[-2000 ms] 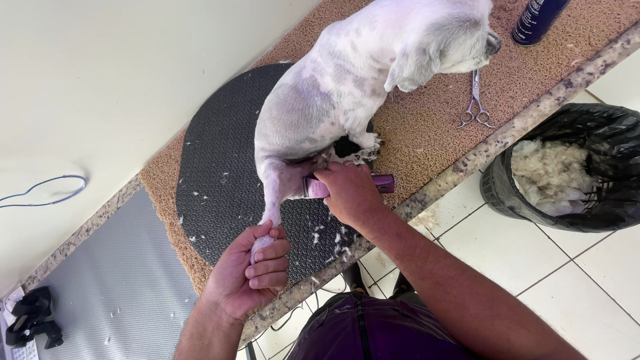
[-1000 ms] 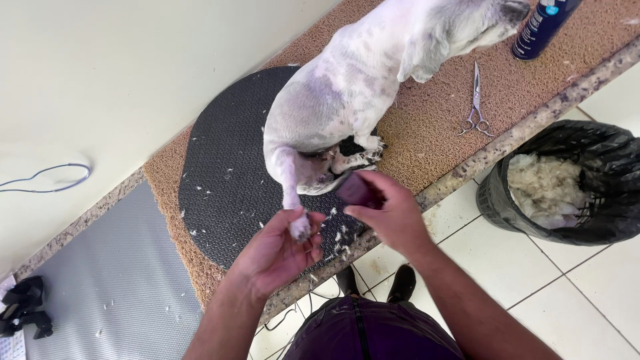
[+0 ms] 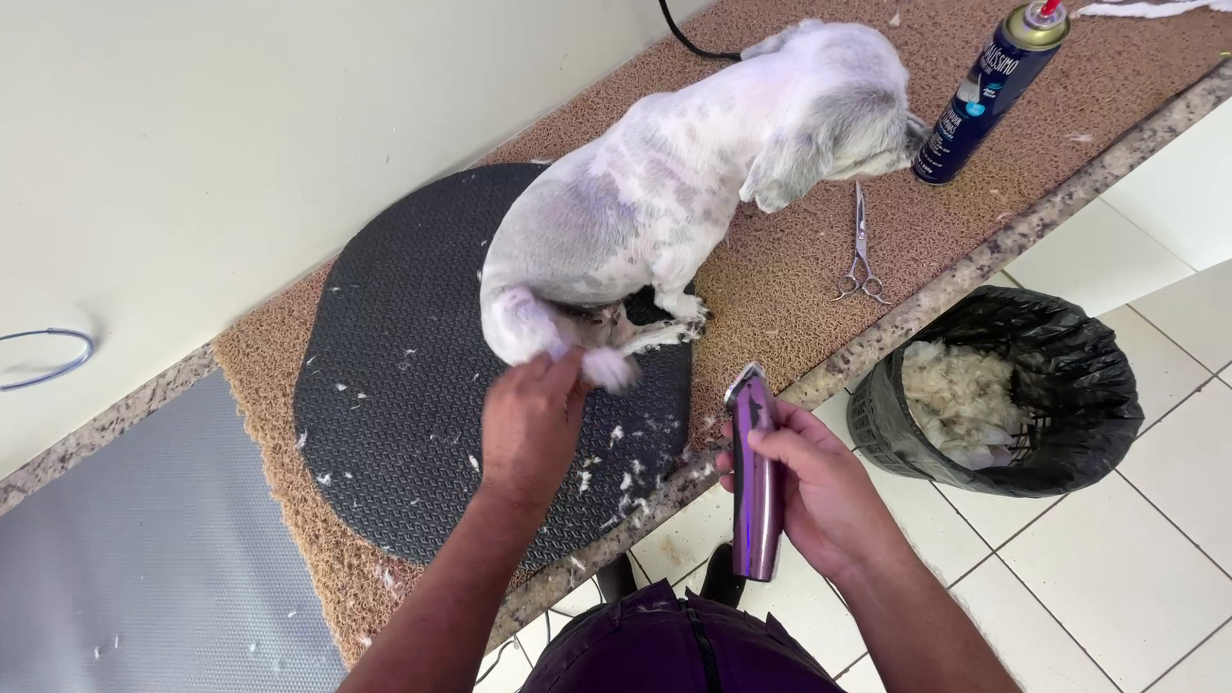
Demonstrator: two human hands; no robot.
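Observation:
A closely clipped white and grey dog [image 3: 616,207] sits on a black textured rubber mat [image 3: 404,279], its head toward the upper right. My left hand [image 3: 532,414] grips the dog's hind leg [image 3: 568,351] near the paw, which is blurred. In my right hand [image 3: 804,476] is a purple hair clipper [image 3: 757,481], blade end up, held apart from the dog at the counter's front edge. A pair of metal scissors [image 3: 860,250] lies on the brown looped mat [image 3: 780,298] to the right of the dog. Tufts of cut hair are scattered over the black mat.
A dark blue spray can [image 3: 991,96] stands by the dog's muzzle. Below the speckled stone counter edge [image 3: 1039,226], a bin lined with a black bag [image 3: 1068,385] holds cut hair [image 3: 962,399]. A black cable [image 3: 688,38] lies behind the dog; a blue loop [image 3: 67,361] is at far left.
Two seconds ago the clipper was at the dog's hind leg; my right hand now holds it away with the blade up. My left hand has turned over at the leg, which is now bent toward the body.

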